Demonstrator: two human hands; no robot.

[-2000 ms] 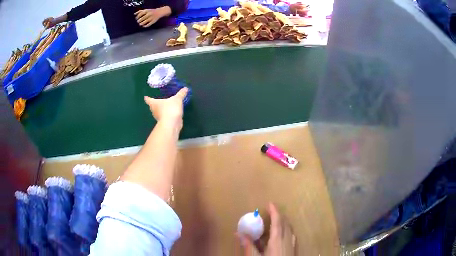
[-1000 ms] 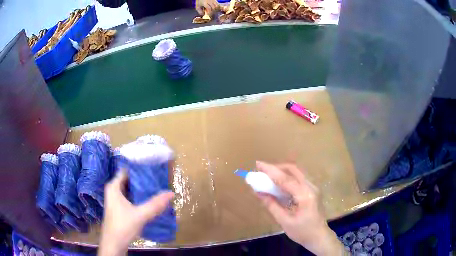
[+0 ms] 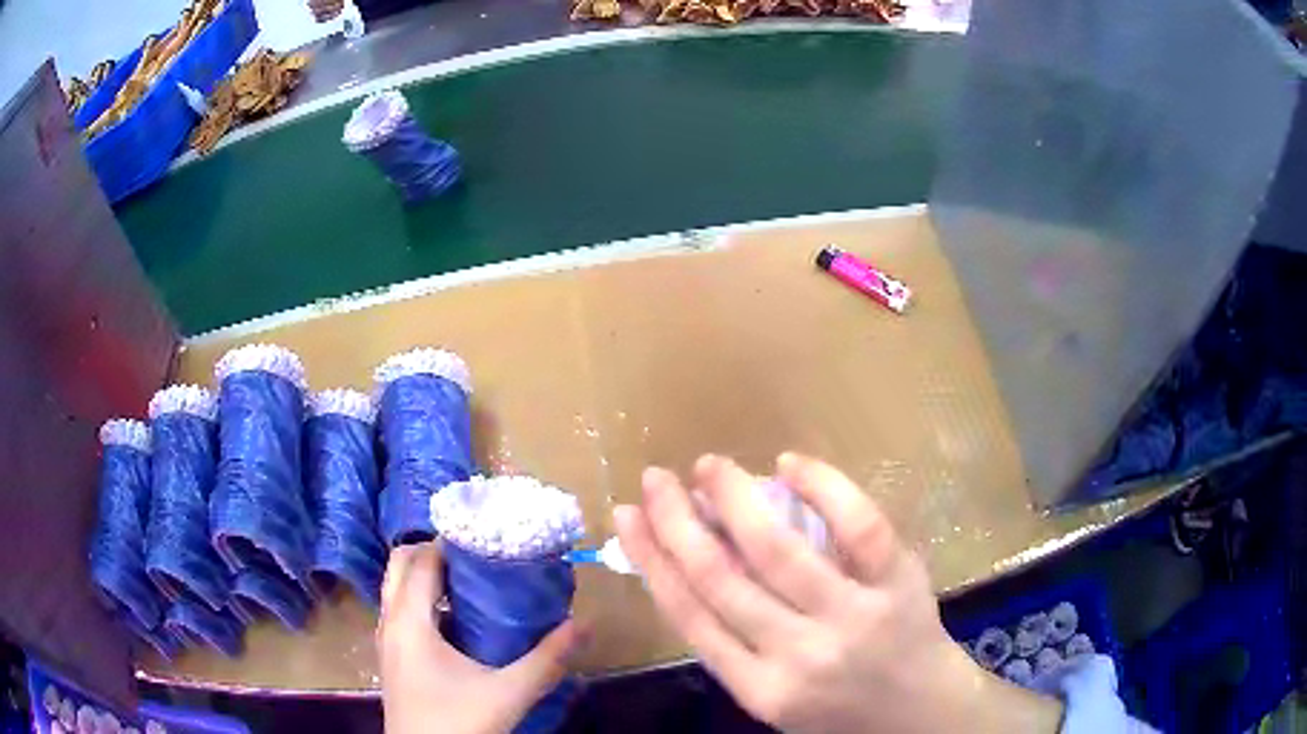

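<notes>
My left hand holds a blue fabric tube upright at the bench's front edge, its white beaded trim on top. My right hand is closed around a white squeeze bottle, mostly hidden by the fingers. The bottle's blue tip points left and meets the tube's side just under the trim. Several more blue tubes with white trims stand in a group on the left of the bench.
A pink lighter lies on the tan bench. One blue tube is on the green belt. Partitions stand left and right. Crates of tubes sit below. Brown pieces lie across the belt.
My left hand has moved right and now holds a tube at the front edge. Another tube stands at the group's right end. The bottle tip has come against the held tube. The belt tube has shifted left.
</notes>
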